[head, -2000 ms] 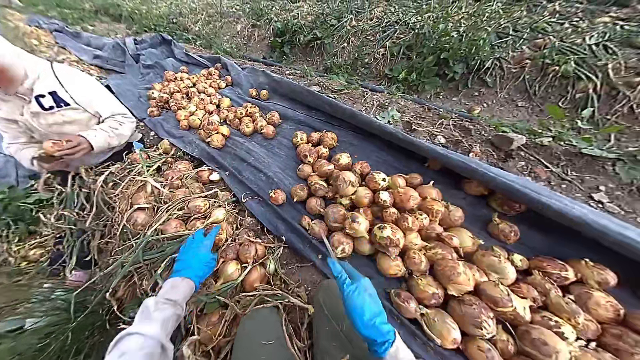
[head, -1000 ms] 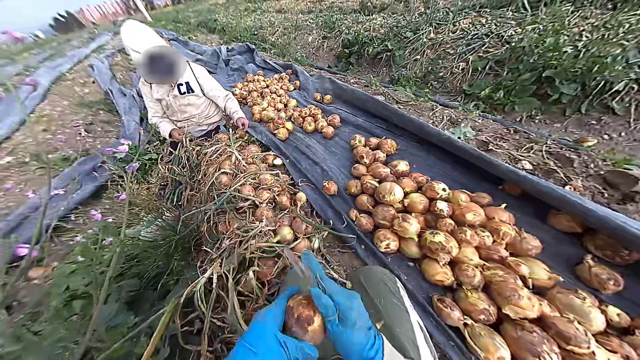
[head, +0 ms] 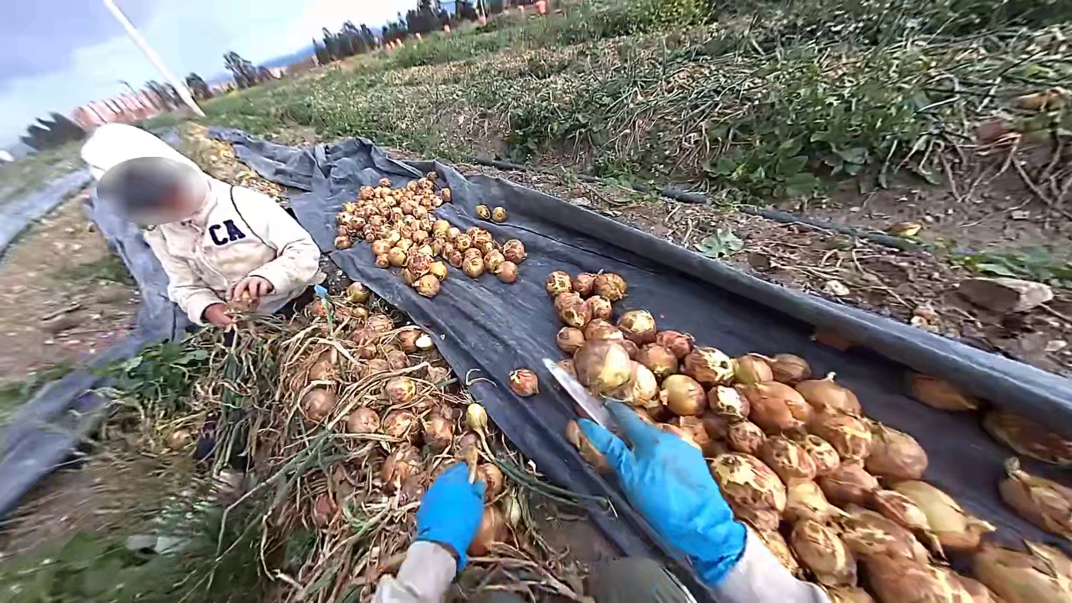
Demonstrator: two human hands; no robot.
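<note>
My right hand (head: 670,494), in a blue glove, grips a knife (head: 582,394) whose blade points up and left over the dark fabric sheet. Just past the blade is an onion (head: 603,366) at the near pile's edge; whether it touches the pile cannot be told. My left hand (head: 452,507), also blue-gloved, has its fingers closed around the neck of an onion in the heap of onions with dry tops (head: 394,427). Trimmed onions (head: 779,406) lie piled on the sheet beside my right hand.
A person (head: 226,243) in a light hoodie sits at the heap's far left, hands at some onion tops. A second onion pile (head: 410,230) and a lone onion (head: 524,383) lie on the fabric sheet (head: 511,314). Its raised edge (head: 754,293) borders soil, a dark hose and weeds.
My hands have moved apart from the onion they held together a second ago. The right one, with the knife, is now over the sheet; the left is at the heap.
</note>
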